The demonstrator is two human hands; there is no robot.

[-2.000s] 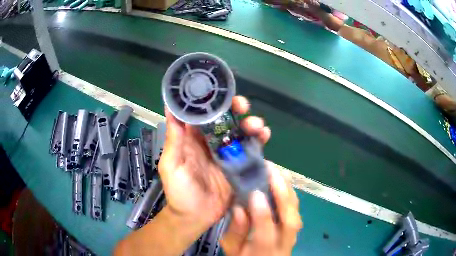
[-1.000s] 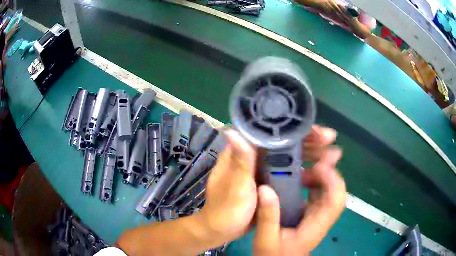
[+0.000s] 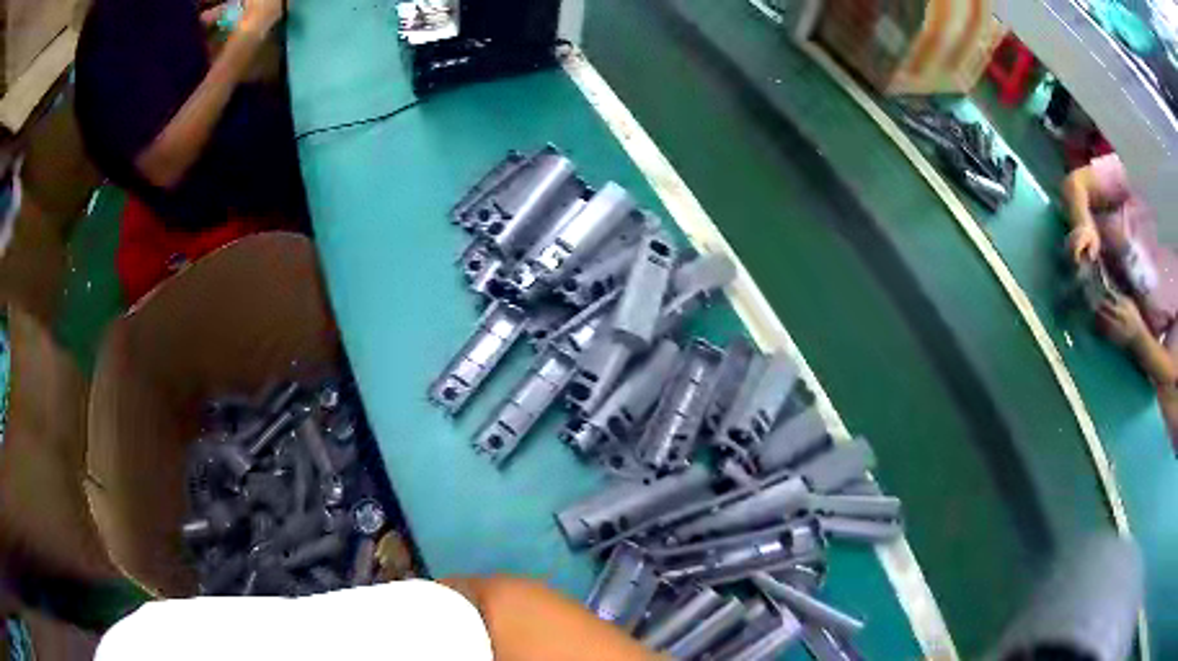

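A grey fan head (image 3: 1079, 600), blurred, shows at the bottom right, cut off by the lower edge; what holds it is hidden. Loose grey handle covers (image 3: 642, 291) lie in a pile on the green bench (image 3: 375, 245), some with the hollow side up. My left forearm with a white sleeve crosses the bottom edge; my left hand is out of the picture. My right hand is not in view.
A large brown carton (image 3: 213, 316) at left holds many grey fans (image 3: 278, 497). A black device (image 3: 485, 39) with a cable stands at the top. The dark green belt (image 3: 827, 258) runs along the right. People sit at upper left and right.
The view has swung left, bringing the carton into sight. The fan that both hands held in the middle is gone from there; a fan head now shows at bottom right. Both hands have left the picture.
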